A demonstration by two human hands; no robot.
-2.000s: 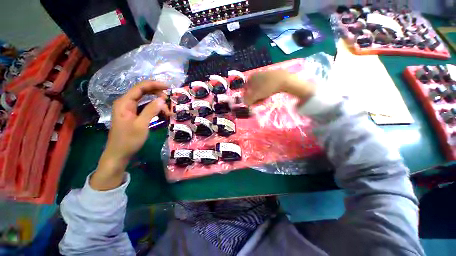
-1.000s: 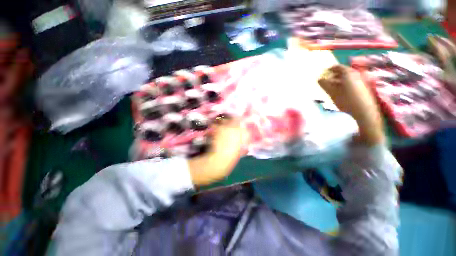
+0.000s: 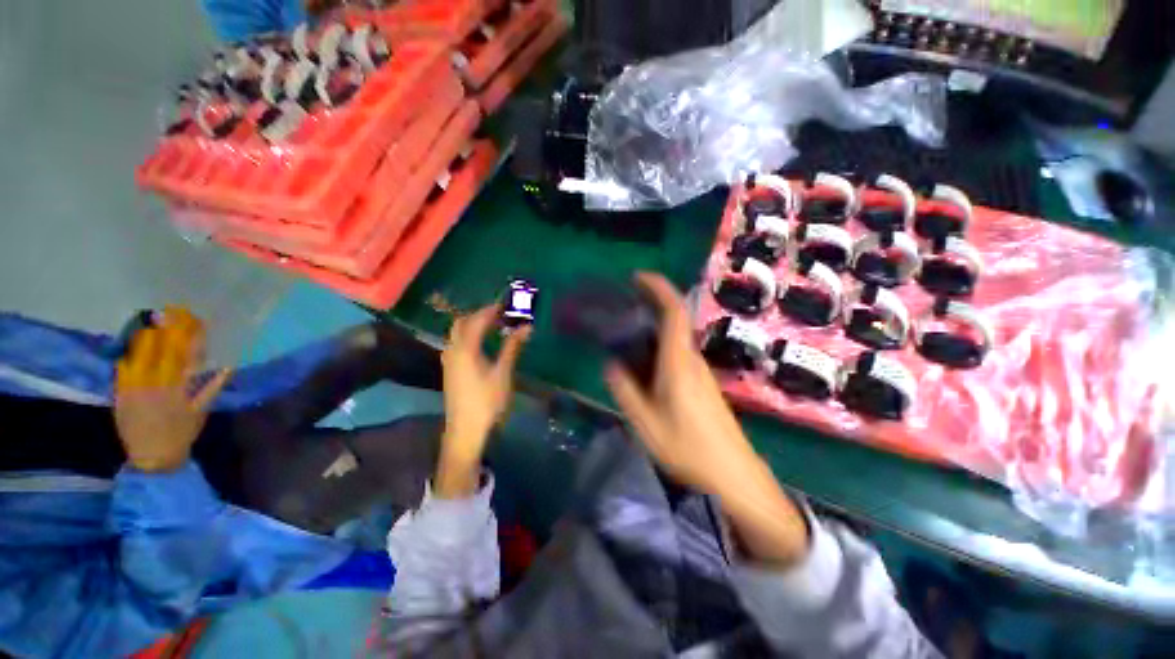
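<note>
My left hand (image 3: 477, 386) holds a small smartwatch (image 3: 521, 301) by its edges, its lit screen showing a white code. My right hand (image 3: 677, 386) grips a black handheld scanner (image 3: 608, 319), blurred, just right of the watch and pointing at it, not touching. To the right, a red-orange pocket tray (image 3: 1031, 322) holds rows of smartwatches (image 3: 812, 296) with white perforated straps in its left part. Shiny clear film (image 3: 1095, 399) covers the tray's right part.
Stacked red-orange trays (image 3: 348, 206) stand at upper left, the top one holding watches. A crumpled clear bag (image 3: 709, 116) lies behind the tray by the keyboard (image 3: 992, 167). A monitor (image 3: 979, 39) and mouse (image 3: 1124, 193) are at upper right. Another person in blue (image 3: 219, 541) sits at left.
The view has swung left, so the tray appears farther right. My left hand now holds up a lit watch away from the tray, and the scanner is now visible in my right hand.
</note>
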